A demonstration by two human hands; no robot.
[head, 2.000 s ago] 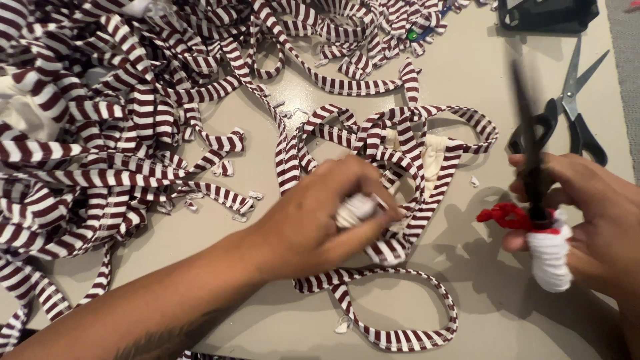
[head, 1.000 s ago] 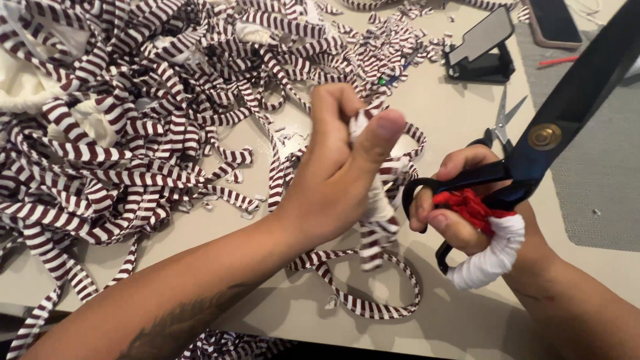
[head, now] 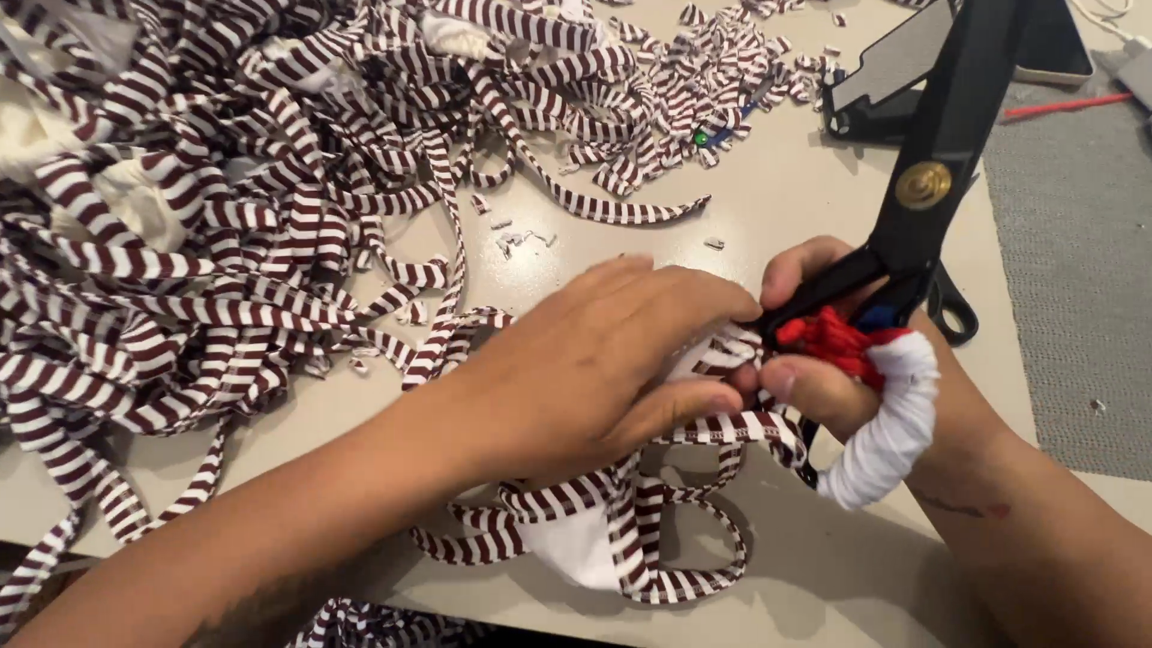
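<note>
My left hand (head: pixel 612 369) is closed around a bunched piece of maroon-and-white striped fabric (head: pixel 720 351) near the middle of the view. From under it, striped bands and a white cloth part (head: pixel 580 544) hang down onto the table. My right hand (head: pixel 828 360) grips large black fabric scissors (head: pixel 931 180), whose handle is wrapped in red and white cloth. The blades look closed together and point up and away to the right. The fingertips of both hands nearly meet at the bunched fabric; the grip on it is partly hidden.
A big heap of striped fabric bands (head: pixel 270 216) covers the left side. Small striped offcuts (head: pixel 711 81) lie at the top middle. A black stand (head: pixel 873 99), a phone (head: pixel 1053 45), a red strip (head: pixel 1066 105) and a grey mat (head: pixel 1071 270) are at the right, with smaller scissors (head: pixel 954 310) behind my right hand.
My left hand, raised with fabric a second ago, is now lower with its back up, close to my right hand. The large scissors remain in my right hand.
</note>
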